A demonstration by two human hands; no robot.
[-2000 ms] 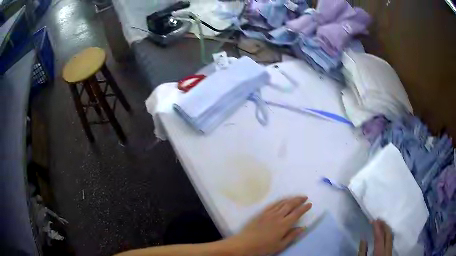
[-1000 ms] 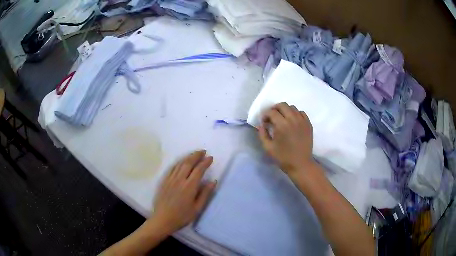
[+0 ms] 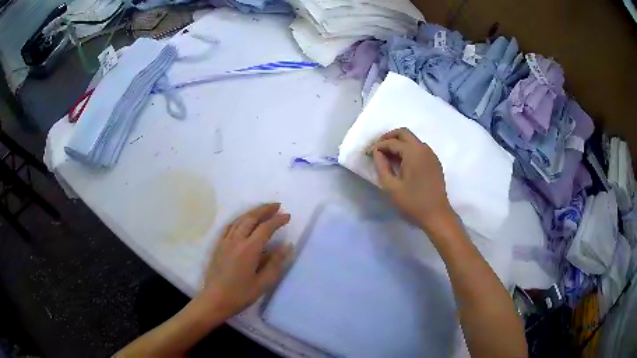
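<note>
A stack of pale blue cut pieces [image 3: 356, 287] lies flat on the table in front of me. Behind it lies the bright white interlining stack [image 3: 461, 154]. My right hand [image 3: 412, 175] is over the near left part of the white stack, thumb and fingertips close together at its surface. I cannot tell whether a sheet is between them. My left hand [image 3: 244, 255] is just left of the blue stack, low over the table, fingers apart and holding nothing.
A folded blue bundle [image 3: 119, 105] lies at the left, with red scissor handles [image 3: 80, 105] beside it. A striped strip [image 3: 244, 70] crosses the back. Tied bundles [image 3: 482, 84] and white bundles [image 3: 342, 28] line the back and right. An iron [image 3: 45, 49] stands far left.
Since two seconds ago the view has swung right. My right hand has come over the white stack and its fingertips have drawn together. My left hand has stayed beside the blue stack.
</note>
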